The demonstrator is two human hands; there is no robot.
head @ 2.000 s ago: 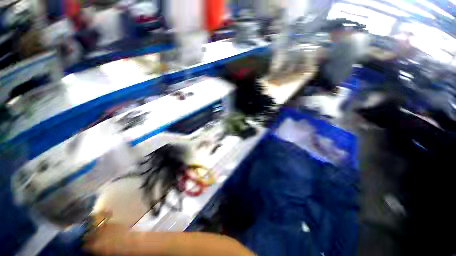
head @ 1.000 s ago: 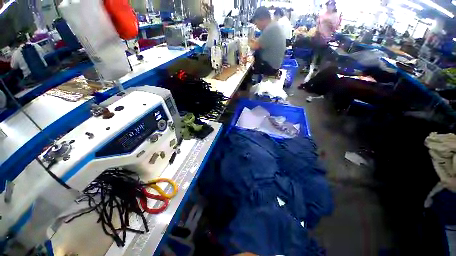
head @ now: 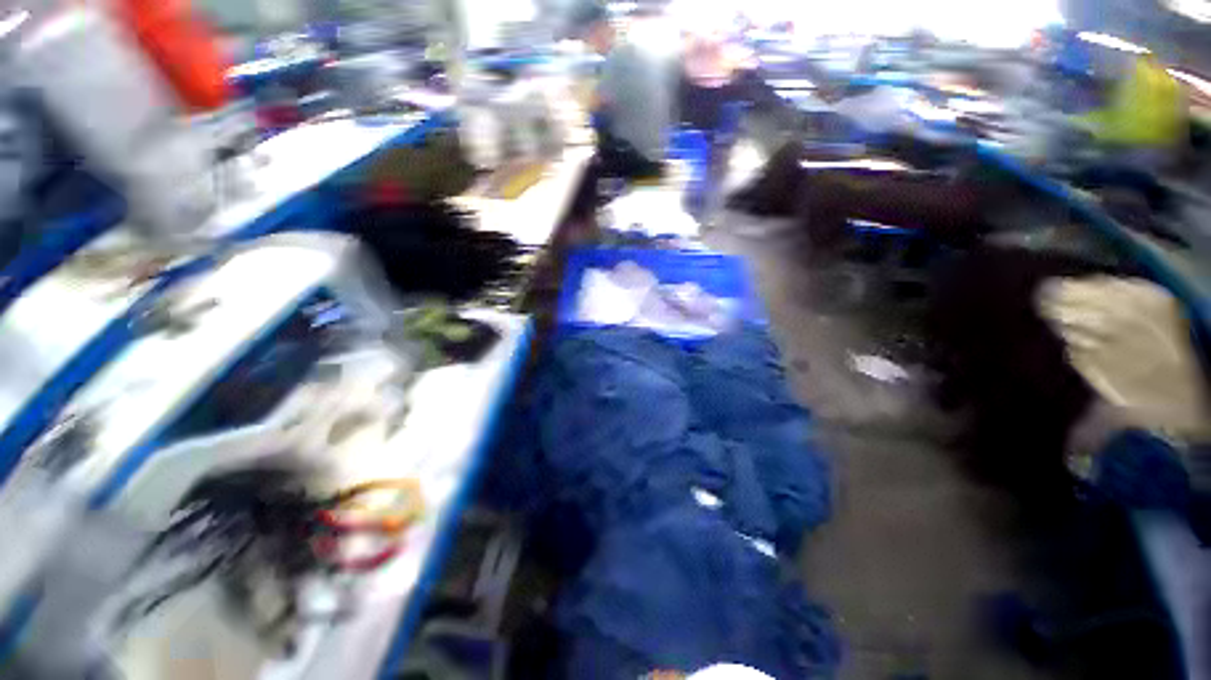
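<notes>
The view is blurred. A large heap of navy garments [head: 664, 465] lies beside the table, against a blue crate [head: 762, 295] with pale cloth inside. The white sewing machine [head: 252, 286] stands at left. Tangled black cords [head: 246, 511] lie on its bed, beside scissors with red and yellow loops [head: 372, 522]. A small tan and white patch [head: 724, 672] shows at the bottom edge, too cut off to identify. Neither of my hands can be made out.
The table's blue edge [head: 458, 492] runs beside the heap. A dark pile [head: 432, 246] lies behind the machine. A person in grey [head: 635, 100] is farther back. An aisle floor [head: 883, 531] runs right of the heap, with beige cloth [head: 1122, 348] on the far right.
The view has swung right, so the machine and heap sit farther left in it. The forearm seen at the bottom two seconds ago is gone. The white patch at the bottom edge is new.
</notes>
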